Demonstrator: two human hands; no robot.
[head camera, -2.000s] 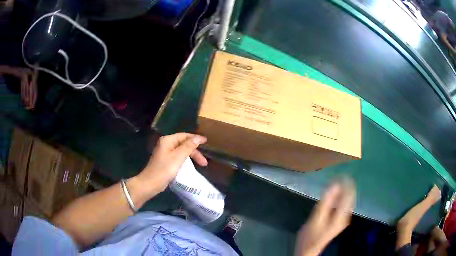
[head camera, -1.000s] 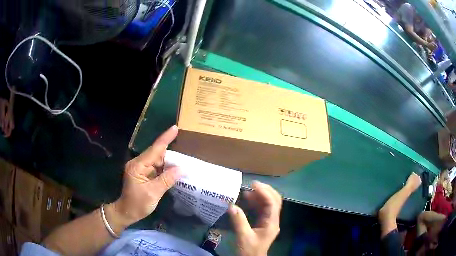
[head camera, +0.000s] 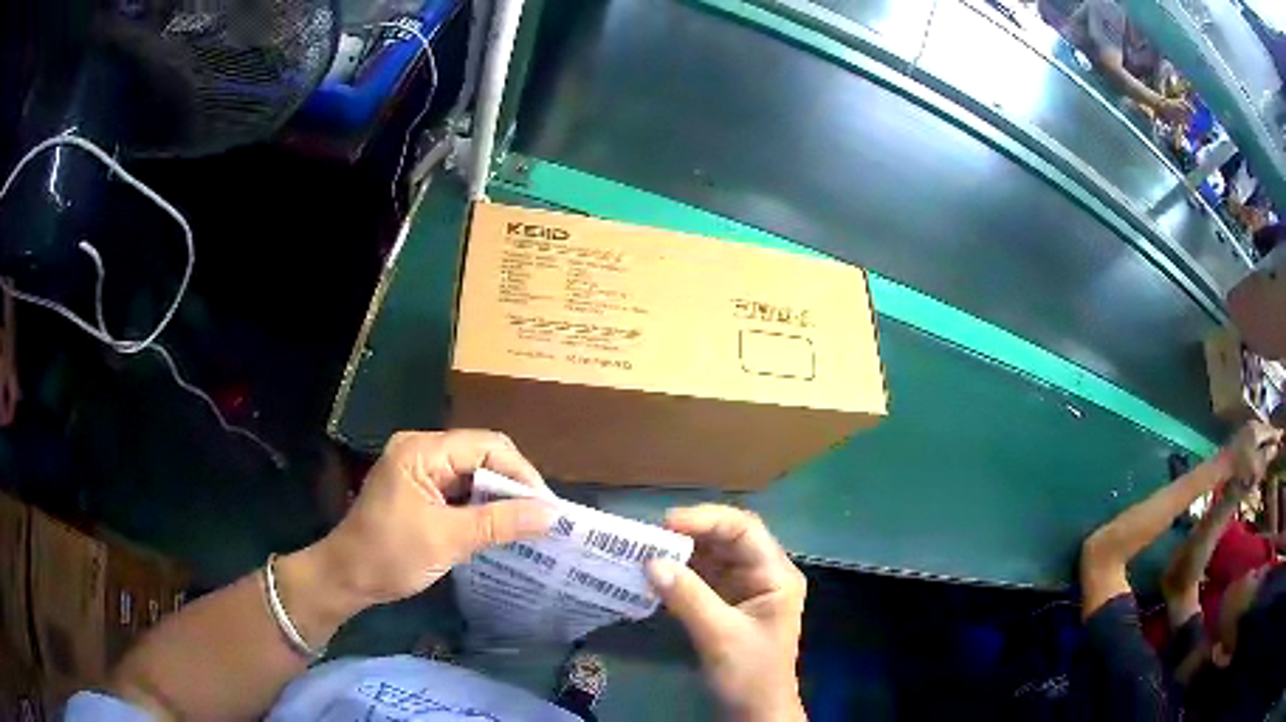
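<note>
A long brown carton (head camera: 663, 303) with dark print lies on the green worktop (head camera: 973, 487). The outlined rectangle near its right end is bare. My left hand (head camera: 437, 515) grips the left top edge of a white label sheet (head camera: 564, 571) with rows of black barcodes, held in front of the carton's near side. My right hand (head camera: 733, 607) pinches the sheet's right top corner between thumb and finger. The lower part of the sheet hangs down.
A black fan (head camera: 226, 71), a looped white cable (head camera: 184, 254) and a white upright pipe (head camera: 494, 99) are at upper left. Brown cartons (head camera: 71, 607) are stacked at lower left. A neighbouring person's arms (head camera: 1149, 529) reach in at right. A dark conveyor surface (head camera: 846, 169) runs behind the green edge.
My right hand has come in from the right and now holds the sheet's corner. The sheet is spread between both hands. The carton appears farther left as the view shifted.
</note>
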